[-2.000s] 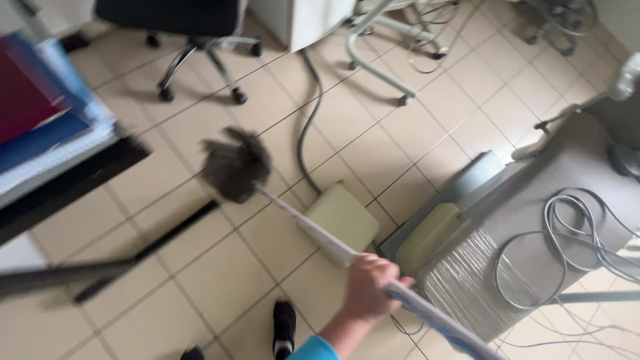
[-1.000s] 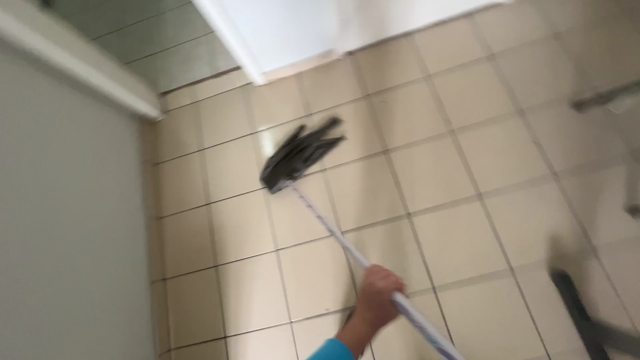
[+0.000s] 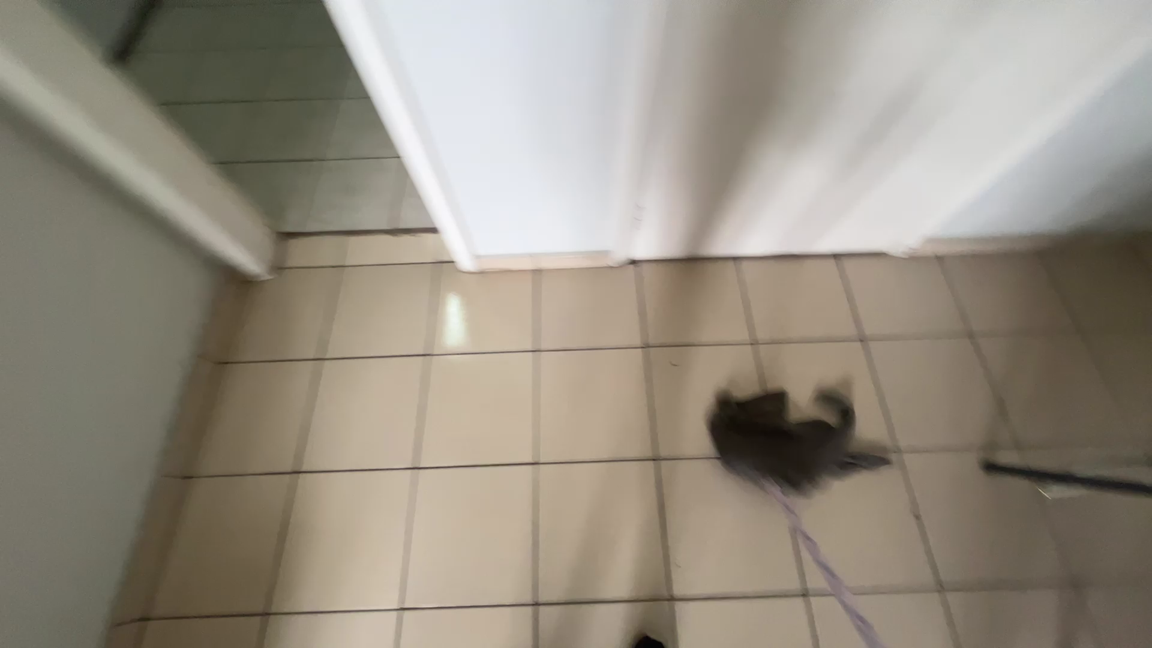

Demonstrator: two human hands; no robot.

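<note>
A dark grey string mop head (image 3: 783,441), blurred, lies on the beige floor tiles right of the middle of the head view. From it a thin mop handle (image 3: 828,571) with a lilac and white pattern runs down to the bottom edge. Neither of my hands is in the picture, so what holds the handle's far end is hidden. The tip of a dark shoe (image 3: 648,642) shows at the bottom edge.
Ahead stand a white door (image 3: 765,135) and its white frame (image 3: 405,135). Left of it an open doorway leads to grey-green tiles (image 3: 333,193). A grey wall (image 3: 81,360) borders the left side. A dark bar (image 3: 1071,477), perhaps a furniture leg, reaches in from the right.
The view has swung from the room with the chair to the doorway. My hand, on the mop handle in both earlier frames, is out of view. The mop head now lies farther right on the tiles.
</note>
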